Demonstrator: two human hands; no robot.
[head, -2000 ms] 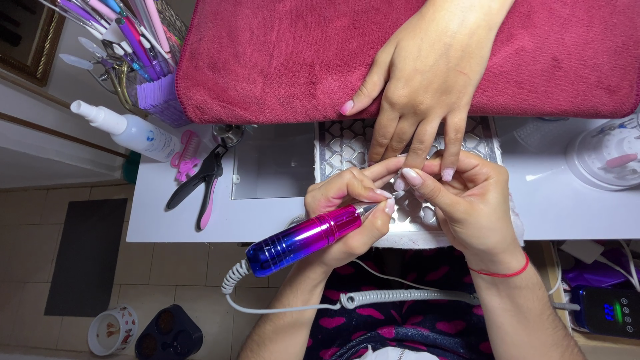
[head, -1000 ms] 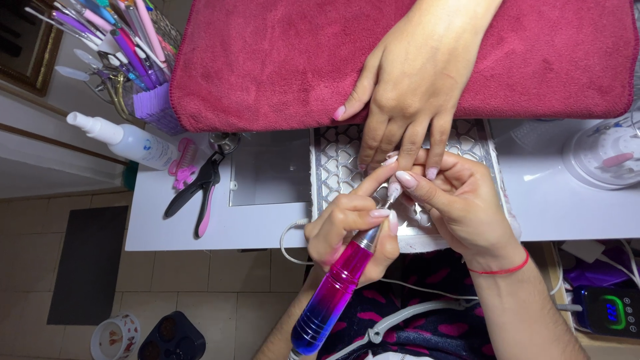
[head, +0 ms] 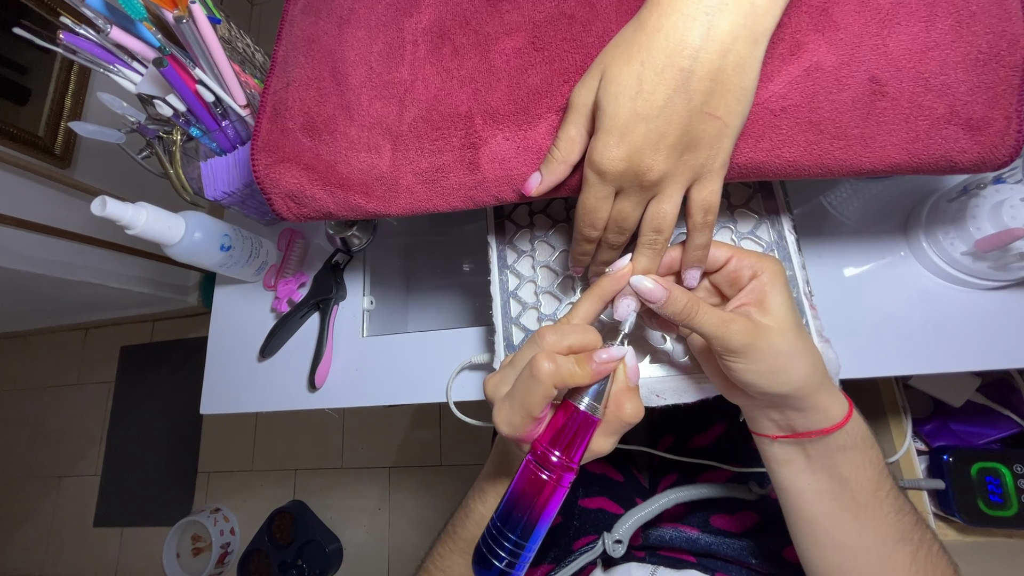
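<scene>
My left hand [head: 564, 376] grips an electric nail drill [head: 540, 480] with a pink-to-blue metallic handpiece, its bit touching a fingernail of another person's hand [head: 664, 120]. Pinched between the thumb and fingers of my right hand [head: 740, 320] is that same finger, close to its tip. A red string bracelet circles my right wrist. The other person's palm faces down, with the wrist over a dark red towel [head: 448, 96] and the fingers above a metal dust-collector grille [head: 532, 280] with heart-shaped cutouts.
Left of the grille are black-and-pink nail clippers [head: 308, 312], a pink brush [head: 286, 268], a spray bottle [head: 212, 244] and a purple holder [head: 236, 180] full of tools. The drill's control unit [head: 980, 484] lies at lower right. A white round container [head: 972, 232] stands on the right.
The drill handpiece has swung from a slanting, nearly sideways pose to a steeper one, its rear end now lower in view. My right hand keeps hold of the person's finger.
</scene>
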